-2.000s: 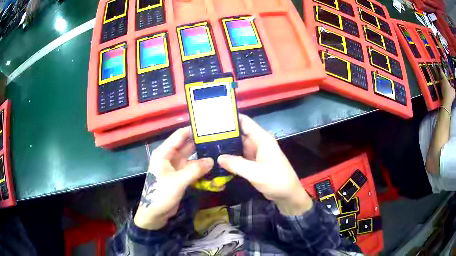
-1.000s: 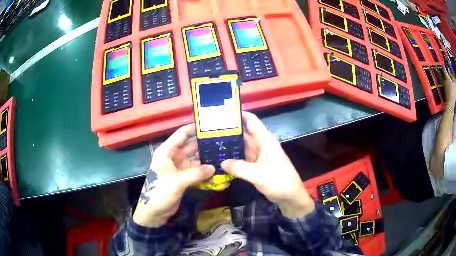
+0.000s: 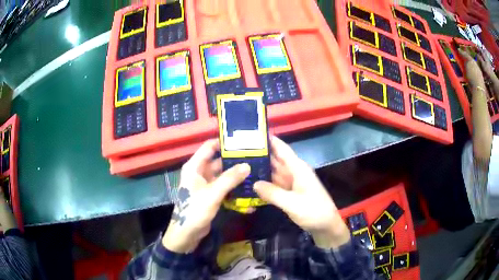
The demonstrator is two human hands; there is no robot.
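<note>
A black keypad phone (image 3: 242, 128) with a yellow screen frame and yellow bottom end is held upright between both hands above the lap. Its lit white screen shows a large dark blue block. My left hand (image 3: 199, 188) grips its left side, thumb on the upper keys. My right hand (image 3: 298, 191) grips its right side, thumb on the keys lower down. The held phone's top overlaps the near edge of a stacked red-orange foam tray (image 3: 180, 143). Four phones with lit pink-blue screens lie in that tray's near row, and two dark-screened phones lie behind on the left.
A second foam tray (image 3: 402, 124) of dark-screened phones lies right. A red tray (image 3: 396, 213) beside my lap holds jumbled phones. Another tray edge (image 3: 15, 180) and a person's arm are far left. Another person's arm (image 3: 481, 120) reaches over a tray far right. The green bench (image 3: 60, 164) has a metal edge.
The dark blue block on the held phone's screen has grown downward. My left thumb has moved up the keypad. The person's arm at right has reached farther over the tray, and an arm has appeared at far left.
</note>
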